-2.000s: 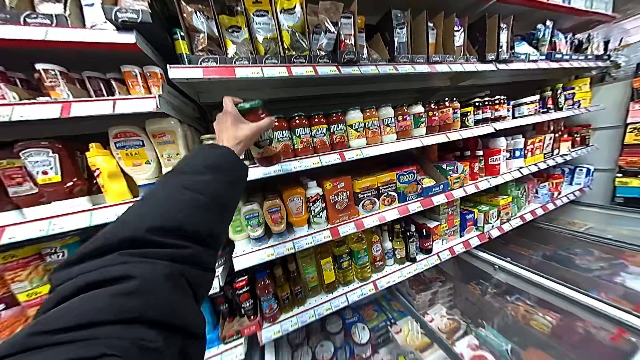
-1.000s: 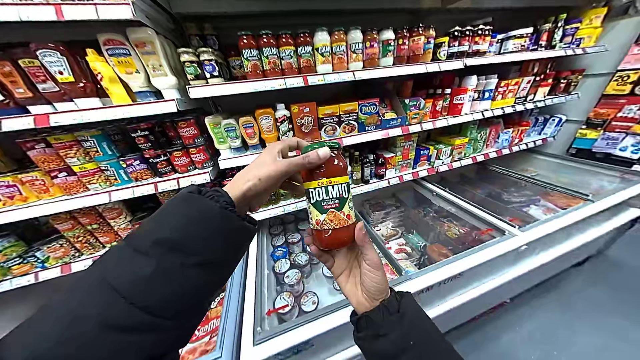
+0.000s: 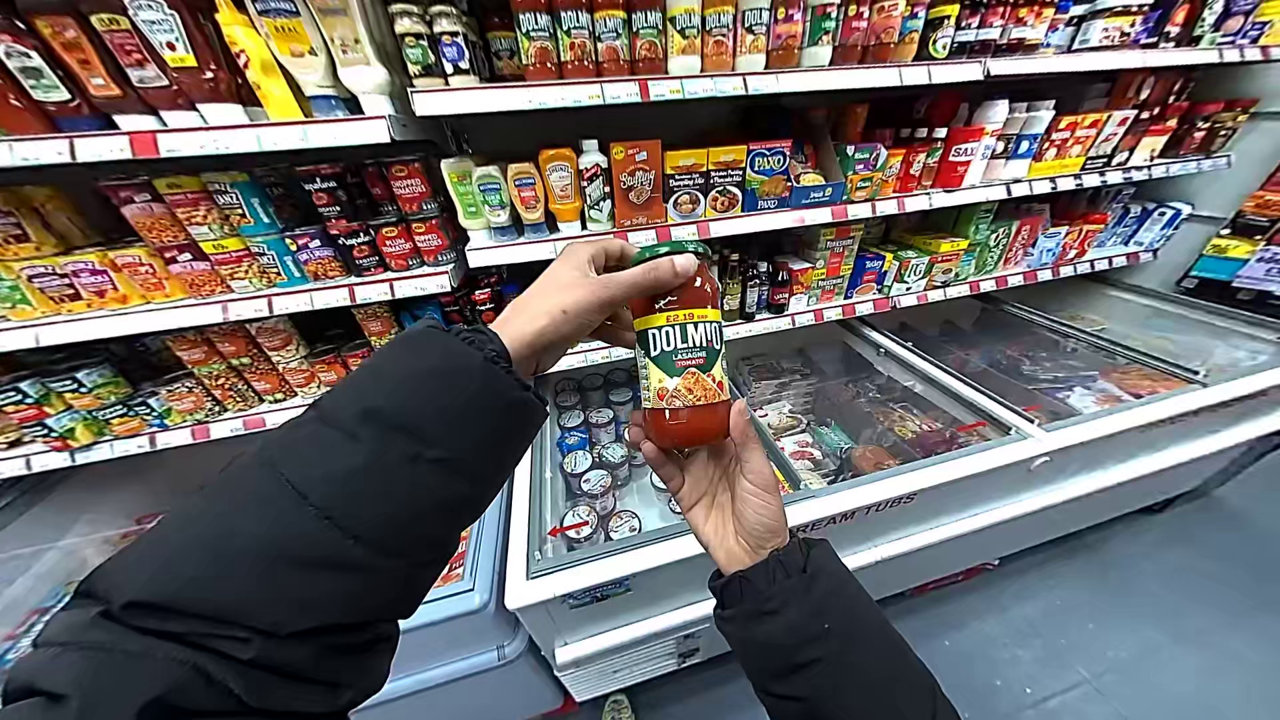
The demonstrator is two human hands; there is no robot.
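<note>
A glass jar of red Dolmio lasagne sauce [image 3: 684, 345] with a green lid is held upright before me, its label facing my eyes. My left hand [image 3: 590, 300] grips it at the lid and upper side, with the thumb across the lid. Beneath the jar, my right hand [image 3: 725, 485] supports the base with its fingers and thumb, palm turned up. Black padded sleeves cover both arms. Behind the jar's lid runs a shelf with squeeze bottles [image 3: 560, 190] and a stuffing box [image 3: 637, 183]. Similar sauce jars [image 3: 610, 38] stand on the shelf above.
A chest freezer [image 3: 870, 530] with glass lids and tubs inside stands below the shelves. Shelves at the left bear tins [image 3: 385, 245] and sauce bottles [image 3: 180, 50]. A grey-blue chest [image 3: 460, 640] is at the lower left, and grey floor [image 3: 1090, 610] shows at the right.
Two seconds ago my left hand held the jar at the upper shelf; now the jar is over the freezer, with my right hand under it. The view has moved. Since one second ago, the hold looks much the same.
</note>
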